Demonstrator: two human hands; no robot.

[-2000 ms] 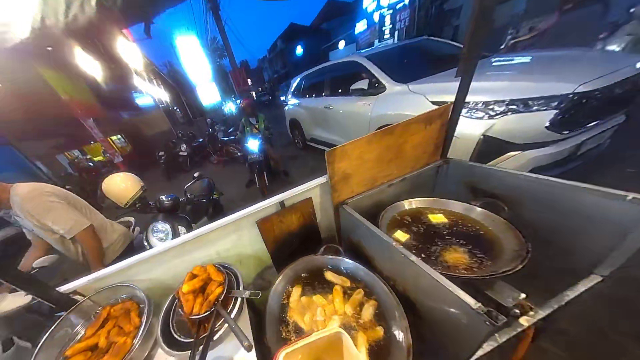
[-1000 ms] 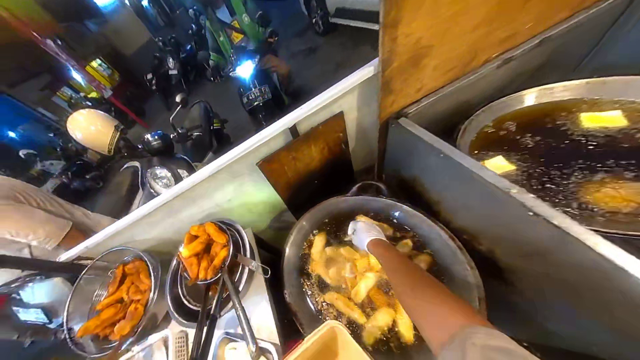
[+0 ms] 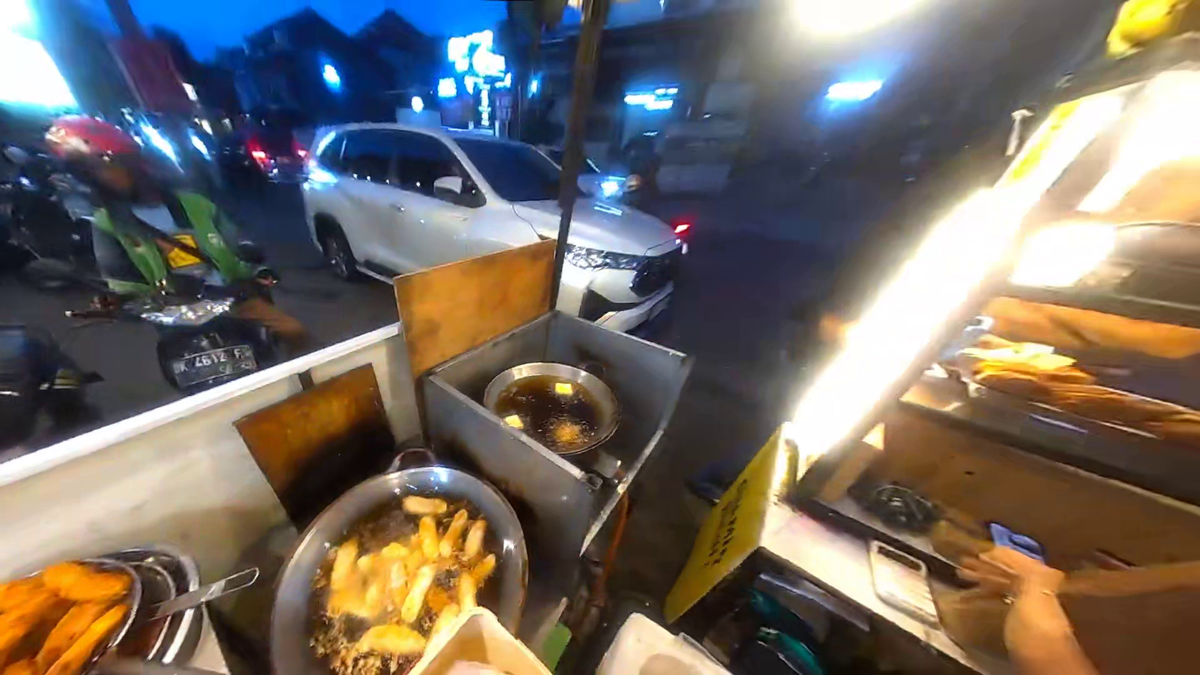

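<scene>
Neither my left hand nor my right hand can be made out. Nearest to me at the bottom edge is a cream plastic container [image 3: 483, 647], cut off by the frame. Behind it, a wide metal wok [image 3: 513, 548] holds bubbling oil with many long golden battered pieces [image 3: 419, 591]. A second pan [image 3: 609, 412] stands farther back inside a metal enclosure, with two pale yellow blocks and a browning piece in dark oil. At lower left, browned fried pieces [image 3: 70, 609] fill a strainer beside stacked metal bowls, where a wire-ended handle [image 3: 206, 592] sticks out.
Metal walls [image 3: 506, 469] separate the two pans. Scorched boards [image 3: 319, 441] stand behind the wok. At right, another person's bare hand [image 3: 1022, 581] is over a counter beside a lit display case [image 3: 1059, 375]. Beyond the cart are a motorbike rider [image 3: 169, 234] and a white car [image 3: 469, 197].
The gloved hand seen over the wok one second ago is out of sight. The view has swung right, bringing in the lit case and the other person's hand.
</scene>
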